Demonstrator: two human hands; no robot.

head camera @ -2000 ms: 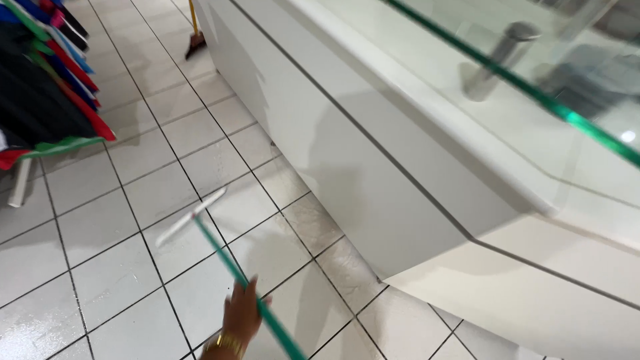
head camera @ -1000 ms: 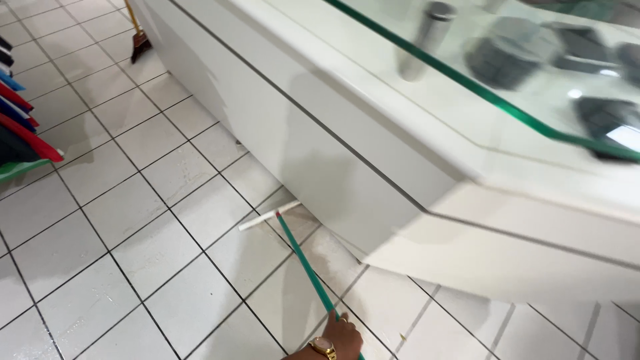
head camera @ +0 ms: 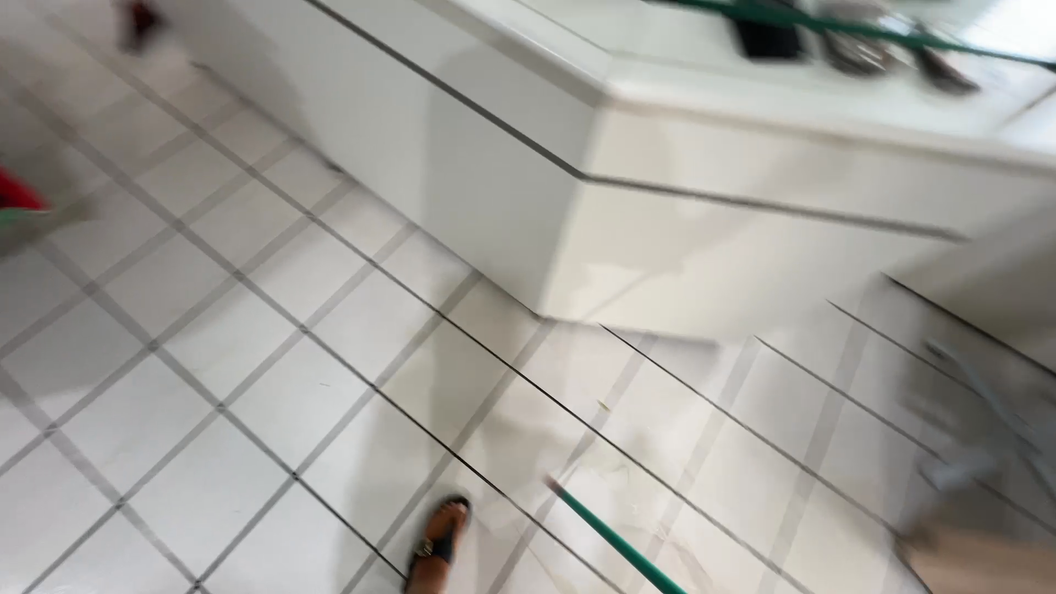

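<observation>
Neither my left hand nor my right hand is in the picture. A green pole [head camera: 615, 536] comes in from the bottom edge, right of centre, and slants up and left over the white floor tiles [head camera: 247, 330]. Its reddish end shows; the white head is blurred or not distinguishable there. Left of the pole, a foot in a black sandal [head camera: 437, 536] stands on the tiles. The picture is blurred by motion.
A white display counter [head camera: 495, 165] with an angled corner crosses the top, under a green glass edge [head camera: 825, 25] with dark items behind. Blurred objects [head camera: 973, 412] lie at the right. Red cloth [head camera: 16, 194] shows at the left edge.
The hand with the gold-coloured wristband, seen on the green pole earlier, is out of view. A sandalled foot has come into view. The view has swung toward the counter's corner.
</observation>
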